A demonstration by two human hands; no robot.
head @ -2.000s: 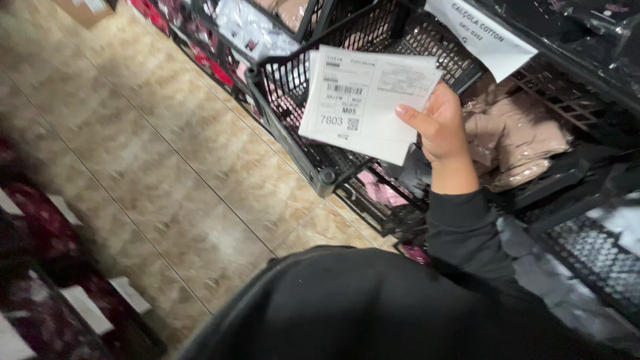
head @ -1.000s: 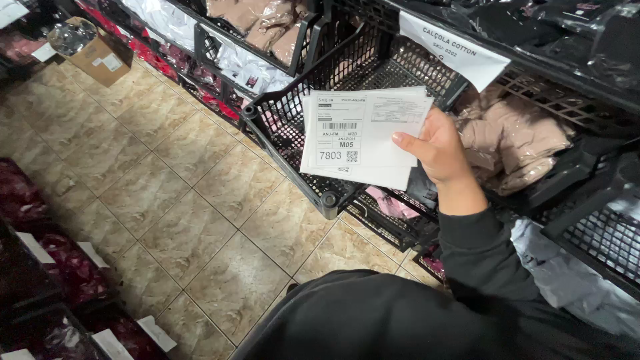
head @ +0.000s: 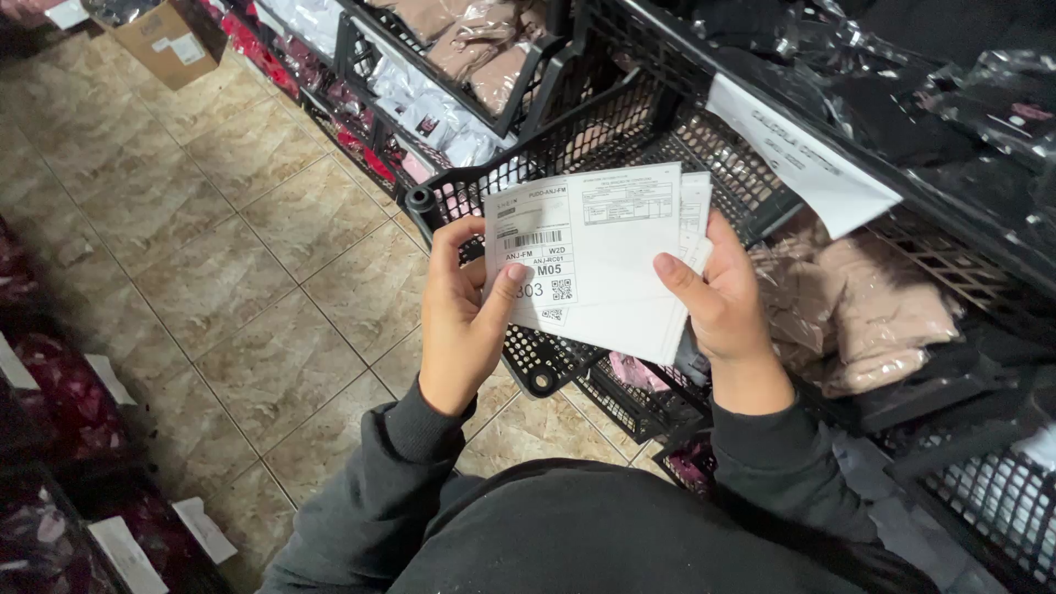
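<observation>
A small stack of white printed paper sheets (head: 627, 280), bearing text, a barcode and square codes, is held between both hands. My left hand (head: 470, 309) grips the left edge, its thumb lying over the print and its fingers behind. At the right edge, my right hand (head: 726, 301) pinches the stack with the thumb on top; more sheets fan out slightly there. Directly below the papers is a black mesh plastic crate (head: 540, 363), partly hidden by them.
Crates of plastic-wrapped beige garments (head: 883, 313) and wrapped black garments (head: 825, 91) stand at right, with a hanging white paper sign (head: 796, 157). White garments (head: 429, 107) lie beyond. A cardboard box (head: 161, 45) rests on the tiled floor (head: 256, 330); dark red packages (head: 66, 396) line the left.
My left hand has come into view and taken hold of the left side of the papers. The sheets at the right edge are now fanned apart a little.
</observation>
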